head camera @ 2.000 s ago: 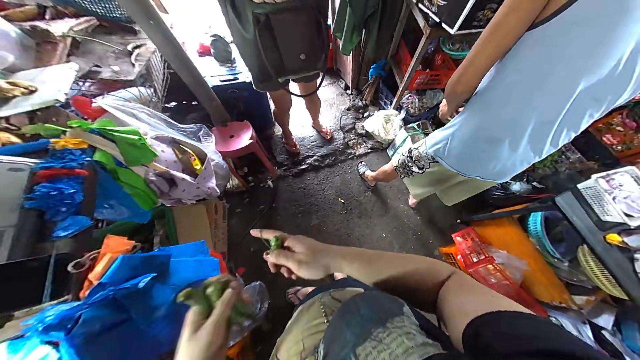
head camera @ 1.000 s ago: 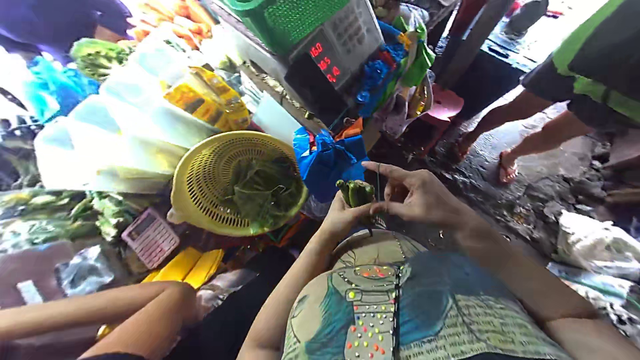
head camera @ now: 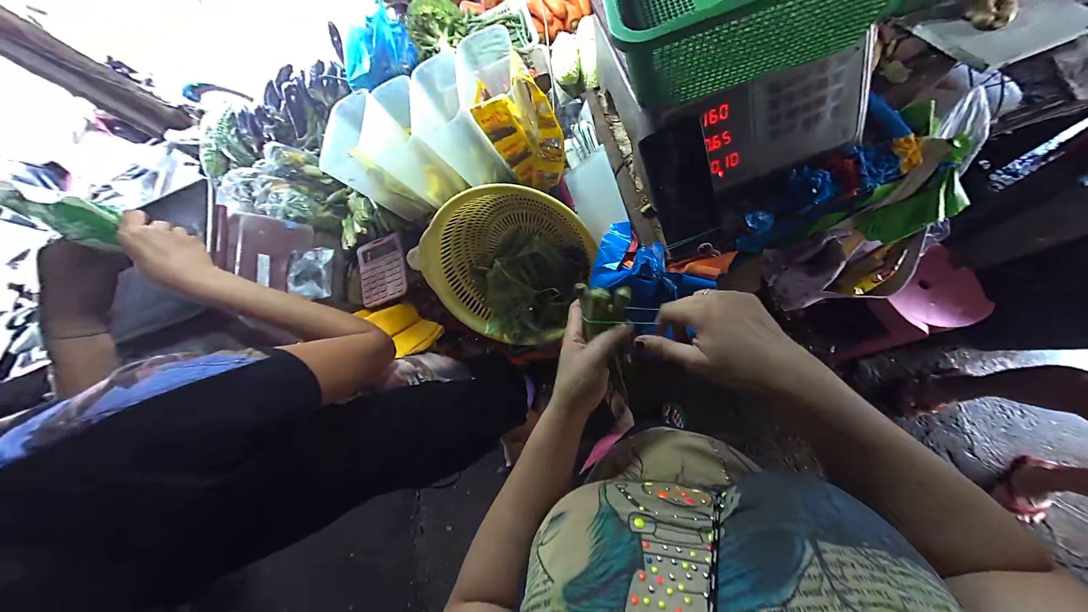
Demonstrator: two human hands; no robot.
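Observation:
My left hand (head camera: 586, 365) grips a small bundle of green vegetable pods or stalks (head camera: 605, 308), upright in front of my body. A thin, light green band (head camera: 639, 316) runs from around the bundle to my right hand (head camera: 714, 336), whose thumb and fingers pinch it and hold it stretched to the right. The exact kind of vegetable is too small to tell. Just left of the bundle is a yellow plastic colander (head camera: 442, 280) with dark leafy greens (head camera: 531, 285) in it. Blue plastic bags (head camera: 633, 263) lie right behind my hands.
A digital scale (head camera: 782, 110) carries a green plastic basket (head camera: 756, 64). Clear containers (head camera: 408, 140), a pink calculator (head camera: 382, 270) and yellow packs (head camera: 401, 330) are at the left, beside a co-worker's arm (head camera: 280, 310) holding a green bag (head camera: 64, 217). A pink stool (head camera: 943, 293) stands at the right.
The view has swung far to the left. Two seconds ago my hands were apart; now they are together at the bundle. Since one second ago my right hand has moved off the bundle, stretching the band.

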